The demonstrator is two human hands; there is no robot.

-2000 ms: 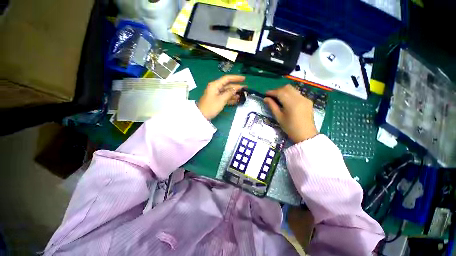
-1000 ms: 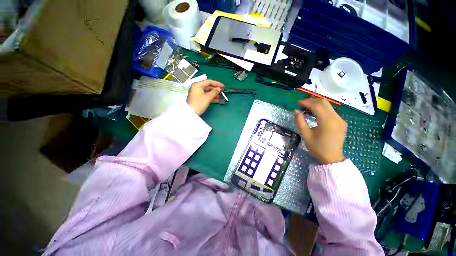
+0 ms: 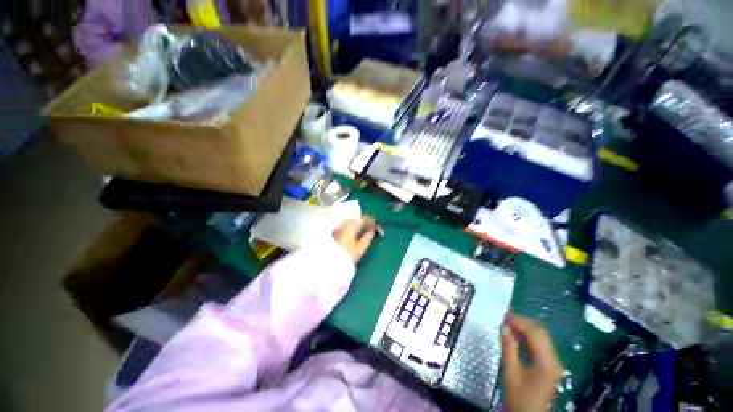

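The opened tablet body [image 3: 430, 310], with a black frame and rows of white squares beside a pale centre, lies on the silvery bubble mat [image 3: 482, 338]. My left hand [image 3: 356, 236] is up and left of it, fingers closed around something small with a pale tip; a thin dark strip [image 3: 398, 225] lies just right of it. My right hand [image 3: 530, 366] is at the mat's right edge, low in the picture, with thumb and fingers curled and apart. It is blurred, and I see nothing in it.
A cardboard box [image 3: 177, 153] stands at the left. Whitish sheets [image 3: 293, 225] lie left of my left hand. Blue parts boxes [image 3: 522, 173], a white round container [image 3: 518, 216] and a white roll [image 3: 343, 145] stand behind. A clear-covered tray [image 3: 643, 278] is at the right.
The view has tilted up, showing more of the bench behind. My right hand has moved from near the top of the mat down to its right side. My left hand stays left of the mat.
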